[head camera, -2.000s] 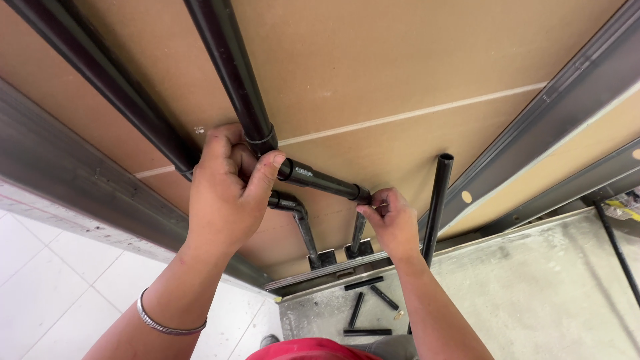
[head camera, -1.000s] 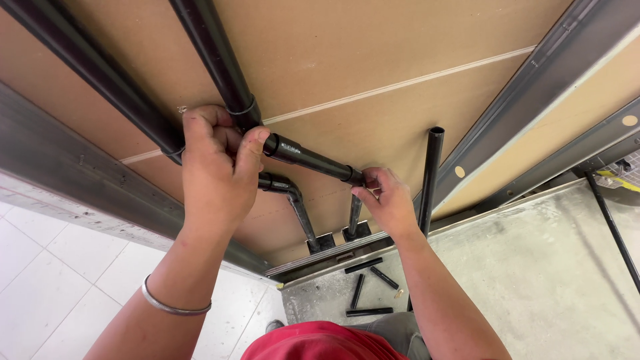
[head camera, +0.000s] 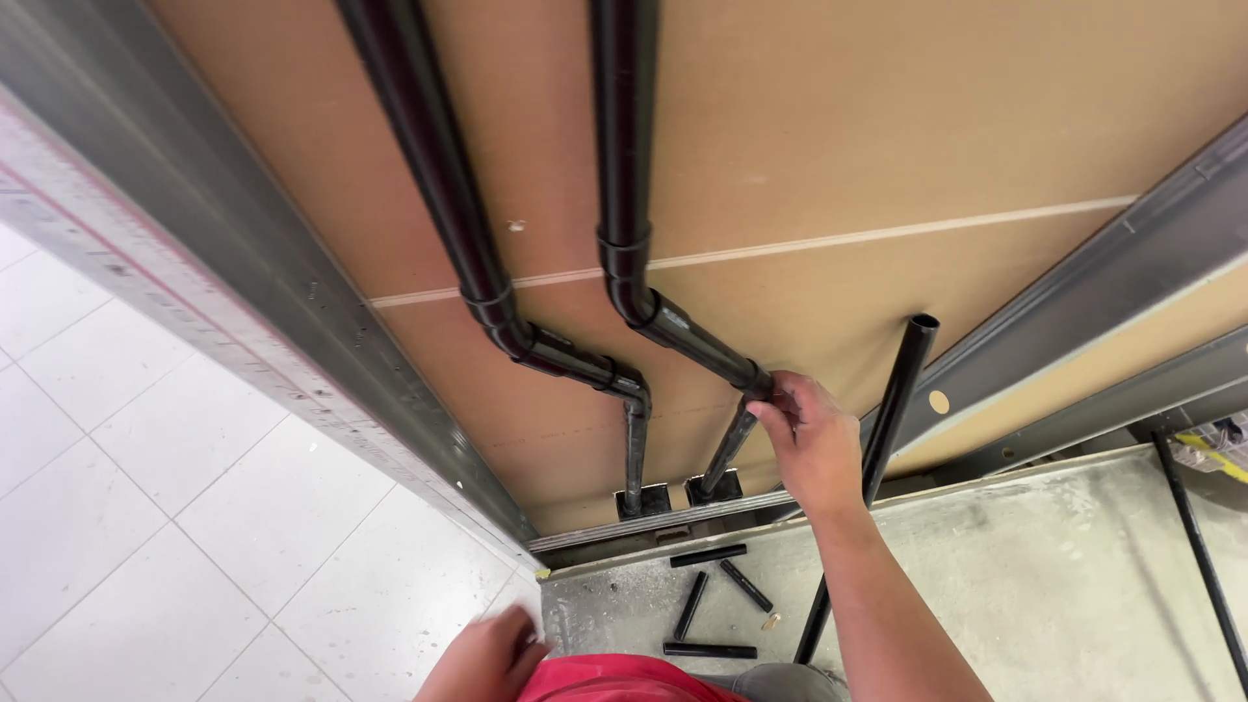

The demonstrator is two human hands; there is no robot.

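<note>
Two black plastic pipes run down the board wall. The right-hand pipe (head camera: 624,127) ends in an elbow and a sloping piece with a lower elbow fitting (head camera: 757,378), which my right hand (head camera: 817,444) grips between thumb and fingers. Beside it the left-hand pipe (head camera: 429,156) bends through an elbow (head camera: 502,327) to a short pipe stub (head camera: 636,453) rising from the wall's base. A second stub (head camera: 726,450) meets the fitting at my right hand. My left hand (head camera: 492,653) is low by the red shirt, blurred, its fingers curled; whether it holds anything cannot be told.
A loose black pipe (head camera: 899,390) leans upright just right of my right hand. Several short cut pipe pieces (head camera: 688,604) lie on the concrete floor (head camera: 1053,585). Metal studs (head camera: 1092,283) frame the wall at both sides. Another thin pipe (head camera: 1199,556) stands at the far right.
My left hand has let go of the right-hand pipe's upper elbow and dropped down by my body. My right hand stays at the lower fitting. The view has shifted.
</note>
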